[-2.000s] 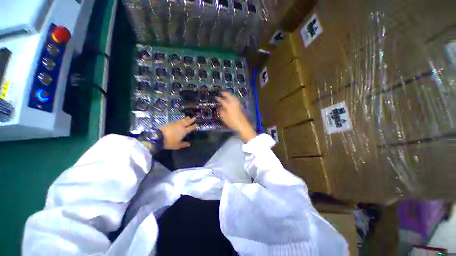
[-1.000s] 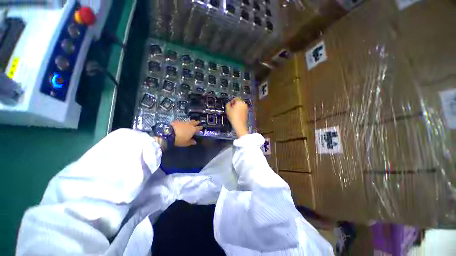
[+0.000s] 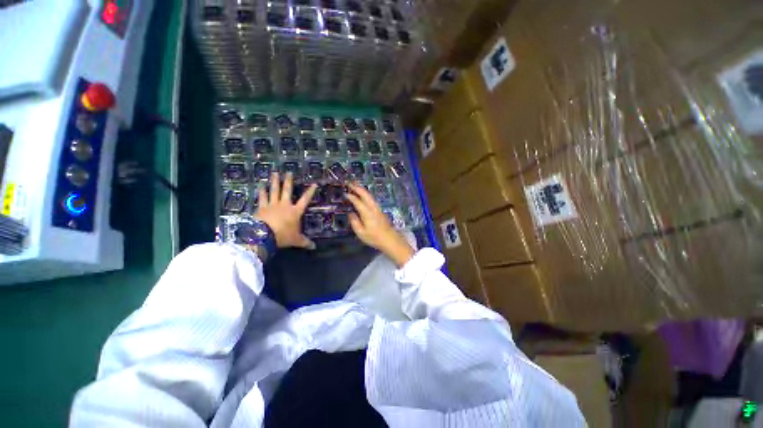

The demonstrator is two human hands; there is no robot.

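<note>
A clear blister tray (image 3: 258, 145) with rows of small black square housings (image 3: 288, 145) lies in front of me. A dark fixture (image 3: 325, 209) holding several housings in two rows lies on the tray's near part. My left hand (image 3: 286, 213) is spread at the fixture's left side, fingers apart over the tray and fixture edge. My right hand (image 3: 372, 221) is at the fixture's right side, its fingertips on or just over the fixture; whether a housing is between them is hidden.
Stacked blister trays (image 3: 305, 63) stand behind the working tray. A white machine (image 3: 42, 142) with a red emergency stop (image 3: 97, 97) and a lit blue button (image 3: 75, 203) is at the left on a green mat. Film-wrapped cartons (image 3: 594, 251) stand at the right.
My left hand has moved from the near left edge up over the tray, its fingers spreading. My right hand has moved left along the fixture, its fingers straighter. The camera view has shifted.
</note>
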